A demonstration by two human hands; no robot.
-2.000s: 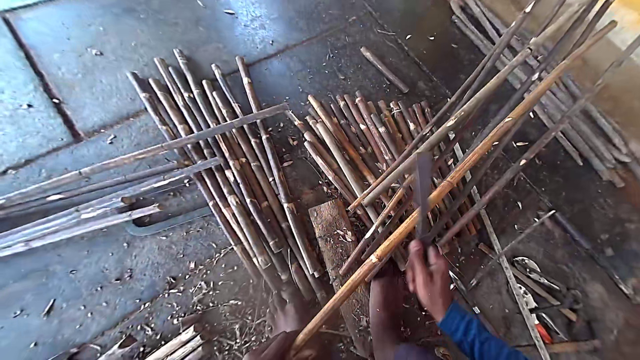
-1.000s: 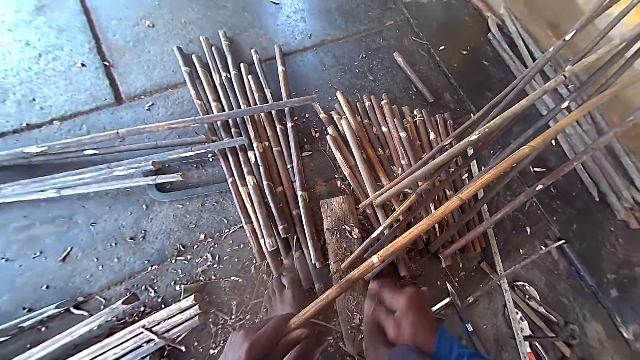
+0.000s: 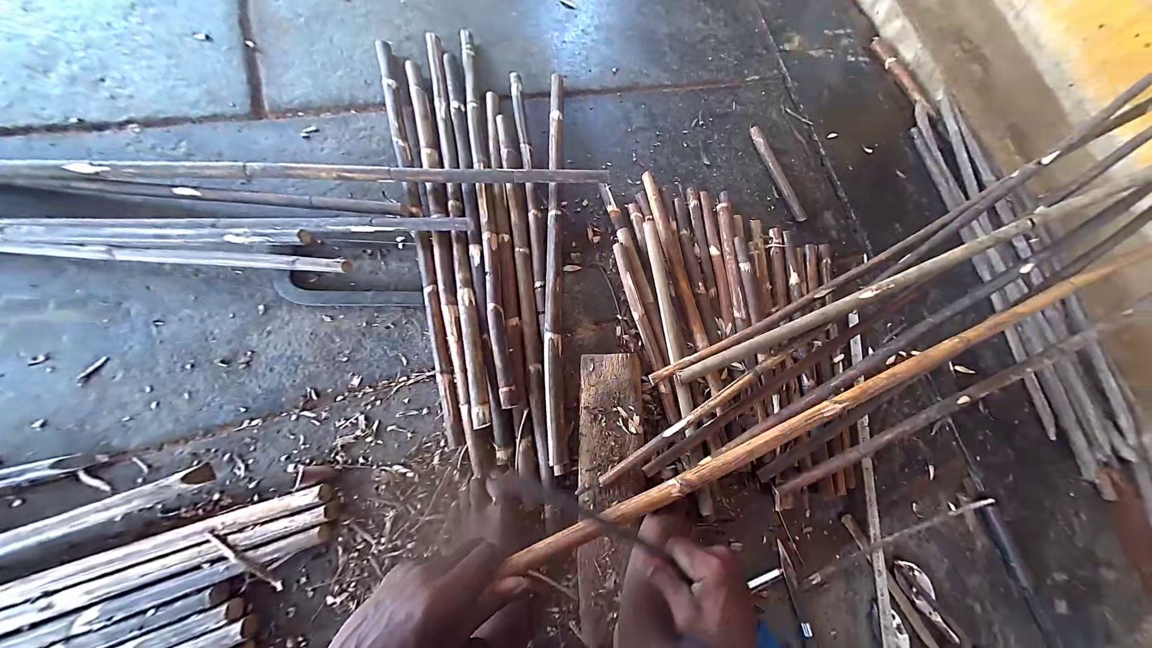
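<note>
My left hand is closed around the lower end of a long tan cane pole that slants up to the right. My right hand grips a dark, narrow blade, which crosses the pole near my left hand and is blurred. Under the pole lies a worn wooden board with chips on it. My feet are partly hidden behind the hands. Other long canes lie beside the held pole, across a bundle of short cut canes.
A row of medium canes lies left of the board, with long canes across its top. Thick pale canes fill the lower left. Grey sticks rest by the wall. Loose tools and shavings lie on the floor.
The blade stood upright above the pole two seconds ago; now it lies low across it, nearer my left hand. My right hand has come down towards the board.
</note>
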